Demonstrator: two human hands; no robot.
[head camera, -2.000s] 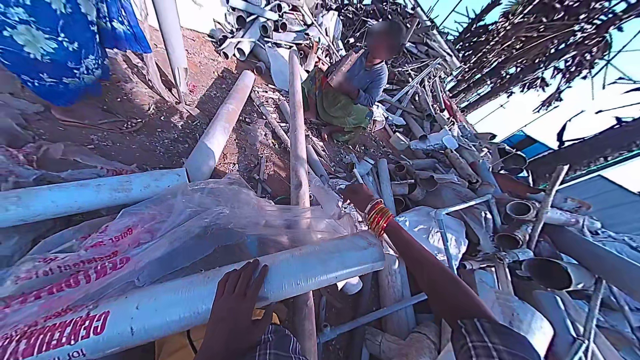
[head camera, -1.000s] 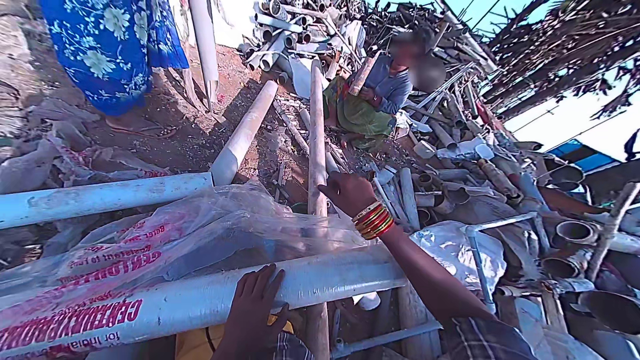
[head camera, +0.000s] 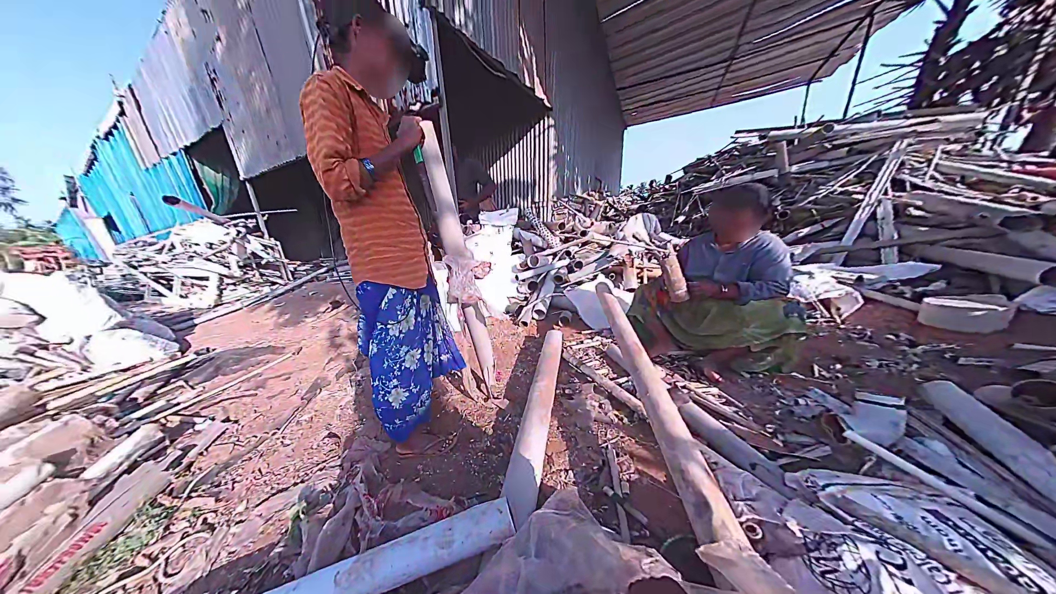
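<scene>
Neither of my hands shows in the head view now, so what they hold or touch is hidden. Closest to me at the bottom is crumpled clear plastic film (head camera: 569, 549). A long, dusty pole or pipe (head camera: 672, 445) slants up from the lower right of centre. To its left a grey pipe (head camera: 532, 421) meets the end of a whitish pipe (head camera: 421, 549) on the ground.
A standing person in an orange shirt (head camera: 371, 190) holds an upright pipe (head camera: 445, 198). Another person (head camera: 734, 272) sits at right, holding a short pipe piece. Behind are a large scrap pile (head camera: 883, 190) and corrugated sheds (head camera: 577, 107). Printed plastic sacks (head camera: 916, 528) lie lower right.
The view has swung up and left. Both my hands, my left on the film-covered pipe and my right by the long pole a second ago, have gone out of view.
</scene>
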